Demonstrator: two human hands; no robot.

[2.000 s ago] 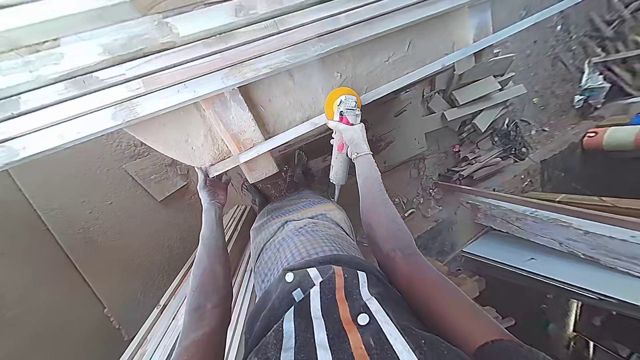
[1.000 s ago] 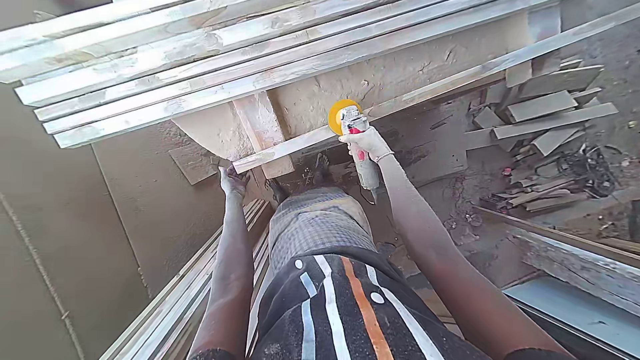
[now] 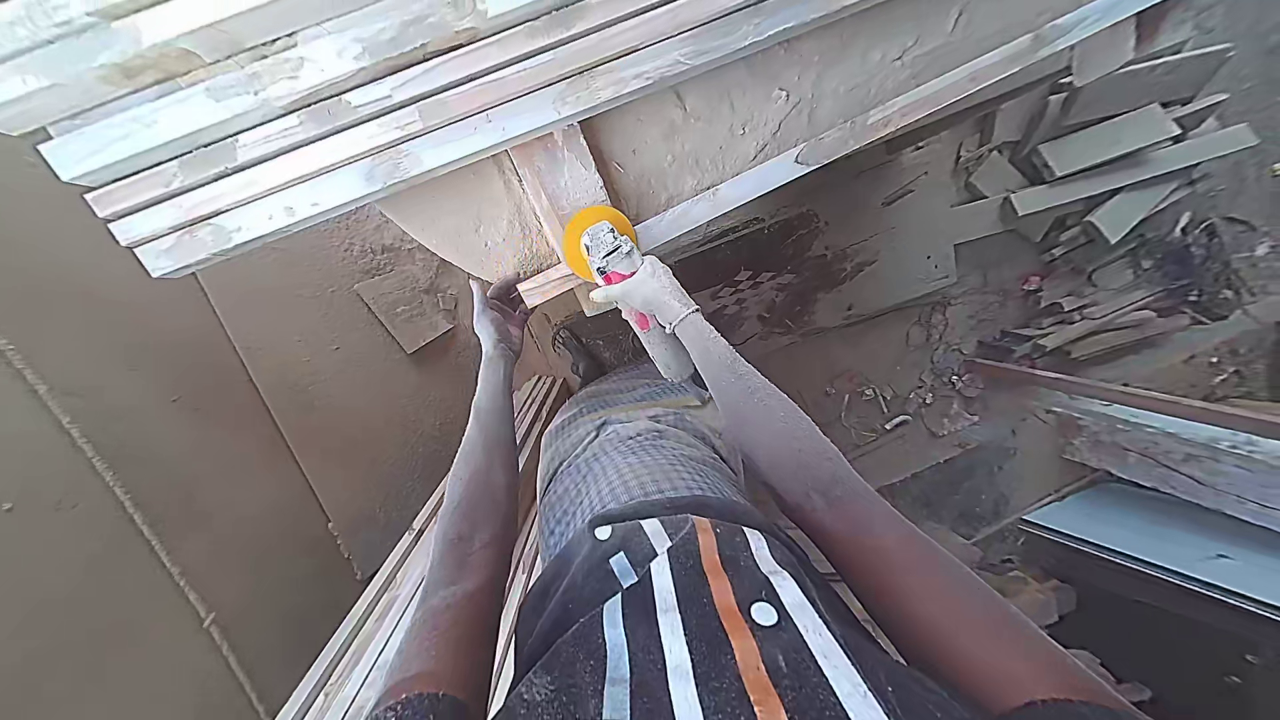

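Observation:
My right hand (image 3: 650, 292), pale with dust, is closed around the body of an angle grinder (image 3: 612, 255). Its yellow disc (image 3: 590, 232) lies over the near end of a long wooden strip (image 3: 730, 203), close to where the strip crosses a short wooden board (image 3: 563, 180). Just left of the disc, my left hand (image 3: 502, 318) is at the strip's end, with fingers around or against it; the exact grip is partly hidden. The strip runs up to the right along a dusty surface.
Long wooden strips (image 3: 400, 150) lie side by side above my hands. More strips (image 3: 400, 620) stand beside my left leg. Board offcuts (image 3: 1110, 140) are heaped at the right, with a cable and debris near them. A foot (image 3: 580, 355) is just below the work.
The grinder in my right hand has moved left along the strip, nearer to its end and my left hand. My left hand remains at the strip's end.

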